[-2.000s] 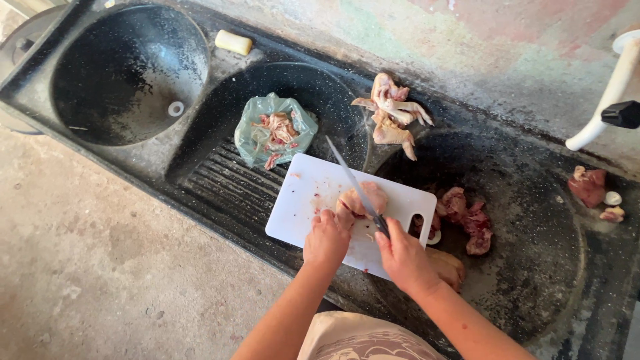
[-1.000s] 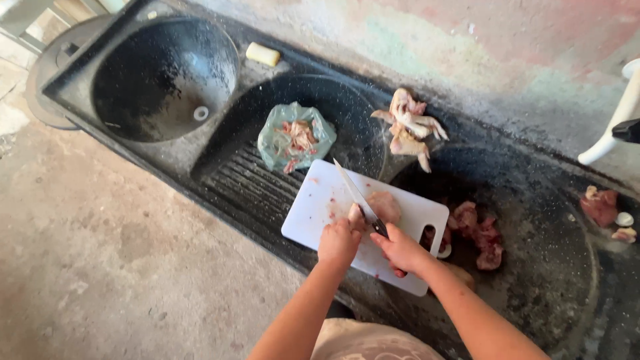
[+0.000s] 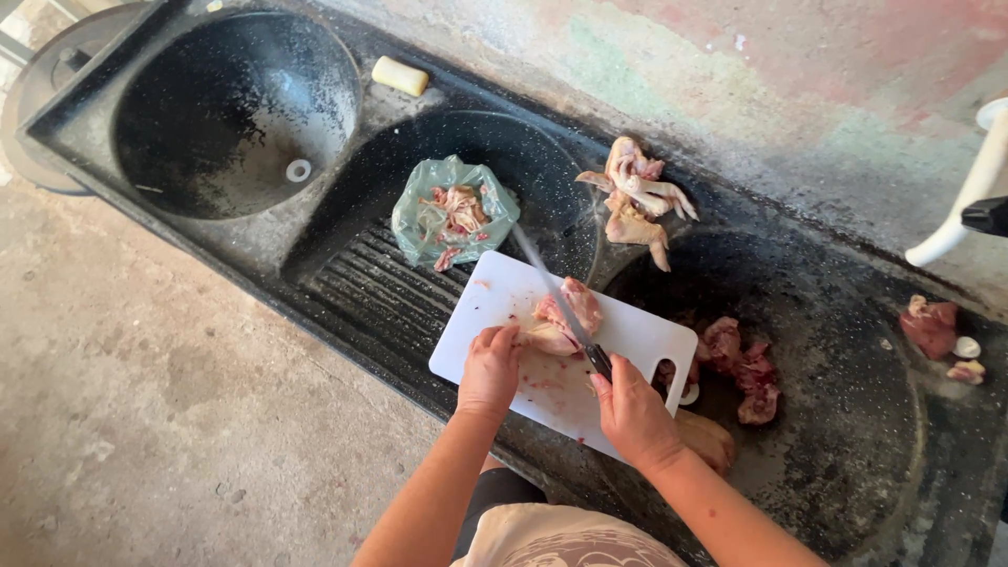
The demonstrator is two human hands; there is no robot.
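A white plastic cutting board (image 3: 465, 339) lies across the dark sink unit. On it rests a piece of raw chicken (image 3: 579, 303); my left hand (image 3: 490, 370) grips its narrow left end. My right hand (image 3: 634, 409) is closed around the black handle of a kitchen knife (image 3: 551, 287), whose blurred blade passes over the chicken and points up and left. Whether the blade touches the meat I cannot tell. Beyond the board, a green plastic bag (image 3: 405, 224) holds skin and scraps. Chicken feet and wing pieces (image 3: 636, 193) lie on the ledge between basins.
A round basin (image 3: 228, 118) is at the left, with a yellowish soap bar (image 3: 400, 75) beside it. Red meat pieces (image 3: 740, 366) lie in the right basin. More meat (image 3: 929, 327) sits on the right ledge. A white pipe (image 3: 957, 205) juts from the wall.
The knife was low over the chicken one second ago; its blade now lies across a more spread-out piece. My left hand has shifted left from the knife. The view has moved somewhat.
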